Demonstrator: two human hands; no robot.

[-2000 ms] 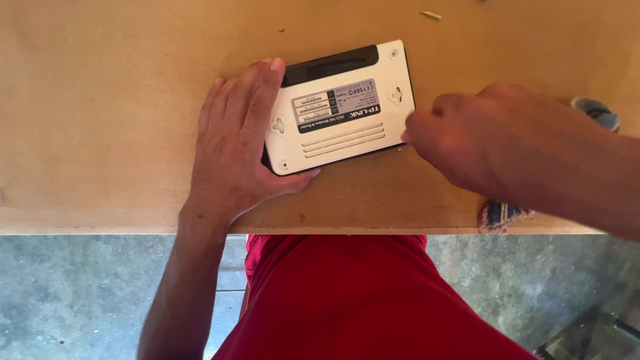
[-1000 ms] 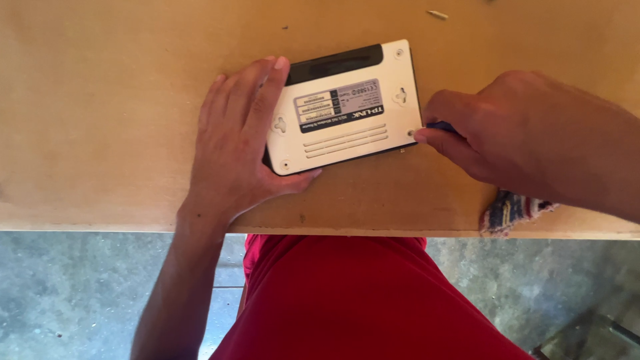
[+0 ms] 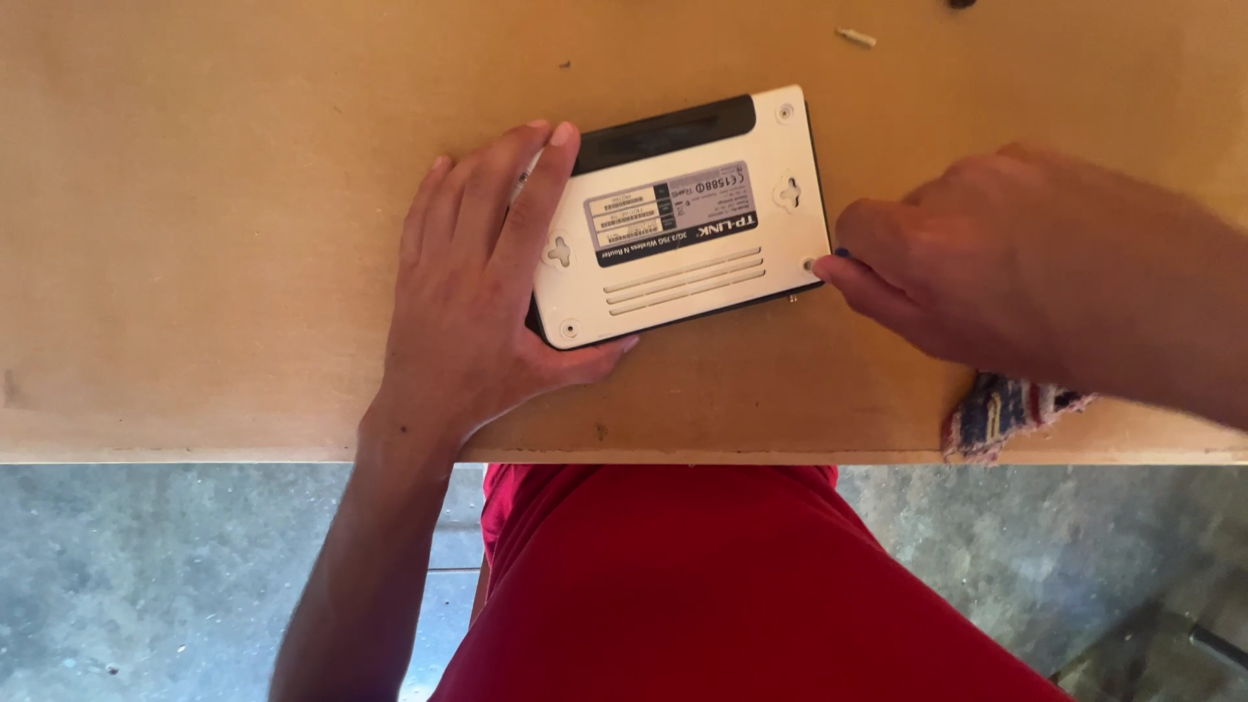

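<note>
A white and black TP-Link wireless router [image 3: 682, 292] lies underside up on the wooden table, with its label, vent slots and corner screw holes showing. My left hand [image 3: 487, 253] grips its left end, fingers over the top corner and thumb along the near edge. At the lower right corner is my right hand [image 3: 936, 253], closed around a small tool of which only a dark blue bit [image 3: 842, 253] shows between the fingers. The fingertips are by the screw hole [image 3: 809, 264]; the tool's tip is hidden.
A striped woven cloth [image 3: 1004, 414] lies at the near edge of the wooden table [image 3: 195, 292], partly under my right forearm. A small pale scrap [image 3: 856, 38] and a dark object [image 3: 961, 3] are at the far side.
My right hand has shifted and turned a little at the router's lower right corner; the dark blue part, hidden two seconds ago, now shows. My left hand keeps its hold on the router.
</note>
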